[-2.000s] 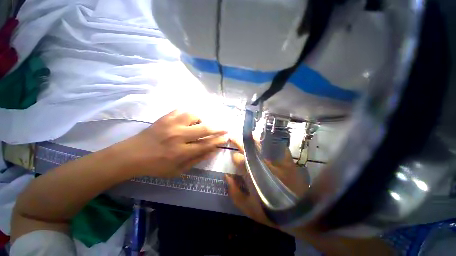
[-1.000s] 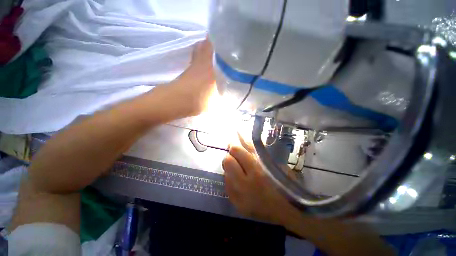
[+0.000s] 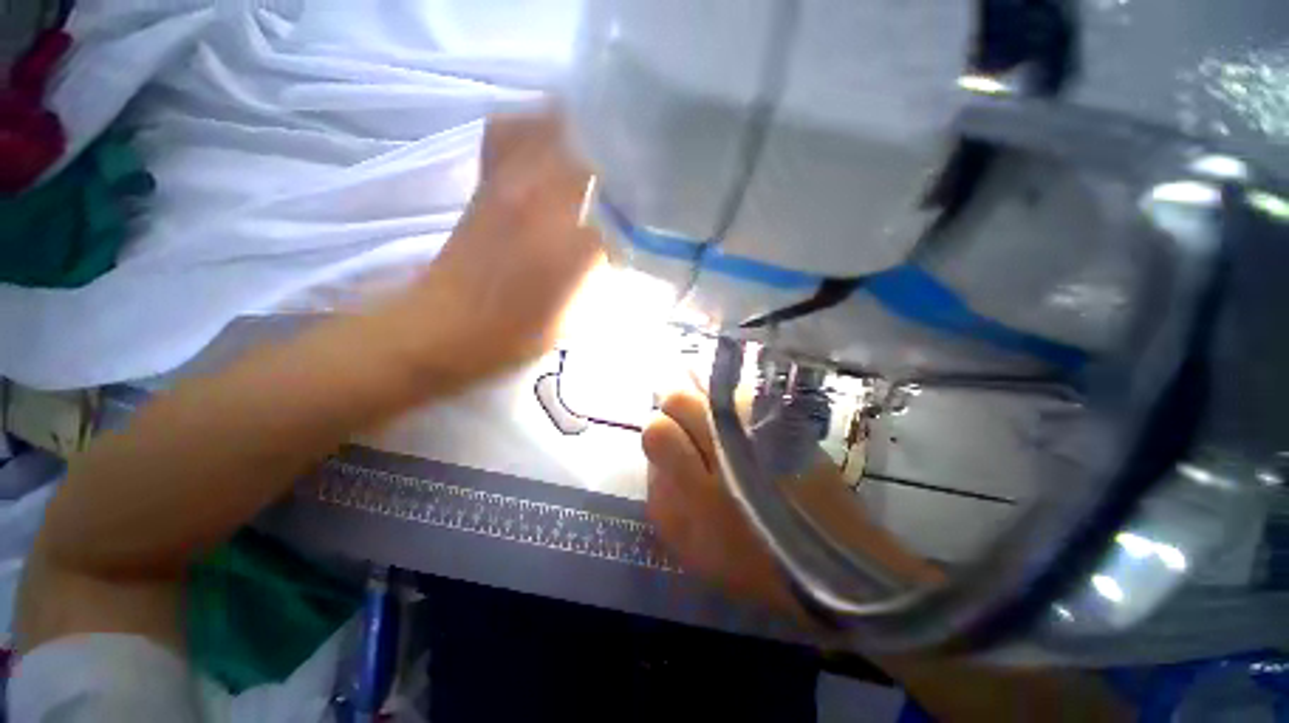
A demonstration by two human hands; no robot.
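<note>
The white garment piece (image 3: 269,198) lies in folds on the table at the left and runs into the lamp glare under the sewing machine head (image 3: 834,156). My left hand (image 3: 523,240) is raised left of the head, blurred, its fingers partly hidden by the head and glare; I cannot tell what it holds. My right hand (image 3: 721,494) is at the table by the needle area, fingertips in the glare and partly behind the curved metal guard (image 3: 770,523). Whether it grips cloth cannot be told.
An edge ruler (image 3: 495,520) runs along the table's front edge. A red fabric part (image 3: 28,120) and a green fabric part (image 3: 71,219) lie at the far left. More green cloth (image 3: 269,614) hangs below the table, beside a blue post (image 3: 373,643).
My left hand has moved up and away from my right hand, baring the machine bed between them. The machine head appears shifted right in view. My right hand stays near the needle.
</note>
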